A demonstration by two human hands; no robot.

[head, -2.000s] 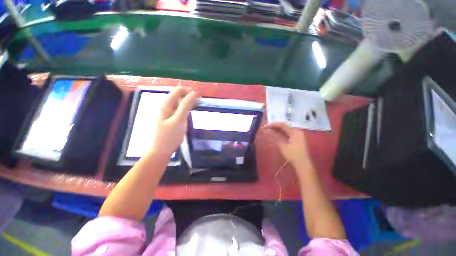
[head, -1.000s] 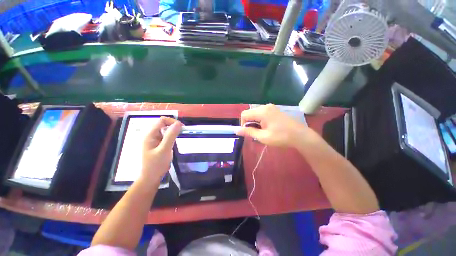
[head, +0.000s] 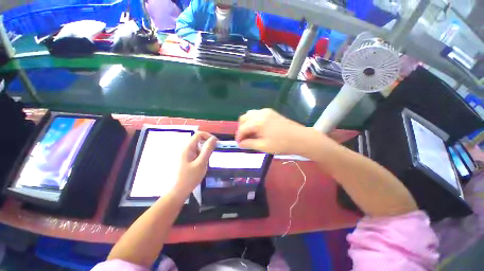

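A dark-faced tablet (head: 232, 182) with a small white label stands tilted over a black foam tray (head: 231, 211), its top edge raised towards me. My left hand (head: 197, 159) grips the tablet's upper left corner. My right hand (head: 270, 132) is at the right part of the top edge, fingertips pinched together; whether it holds something small is hidden. A thin white cord (head: 298, 193) lies curled on the red mat to the right, apart from my right hand. Left of the tablet, another tablet with a white screen (head: 162, 164) lies in a tray.
At far left a lit tablet (head: 53, 151) lies on black foam trays. At right, stacked trays hold another tablet (head: 432, 151). A white fan (head: 370, 69) stands behind my right forearm. A green conveyor (head: 175, 92) runs behind; a person in blue (head: 196, 21) sits beyond it.
My right hand moved from beside the tablet up to its top edge, then slightly left along it. The cord end now lies on the mat. My left hand stays on the corner. The view has shifted.
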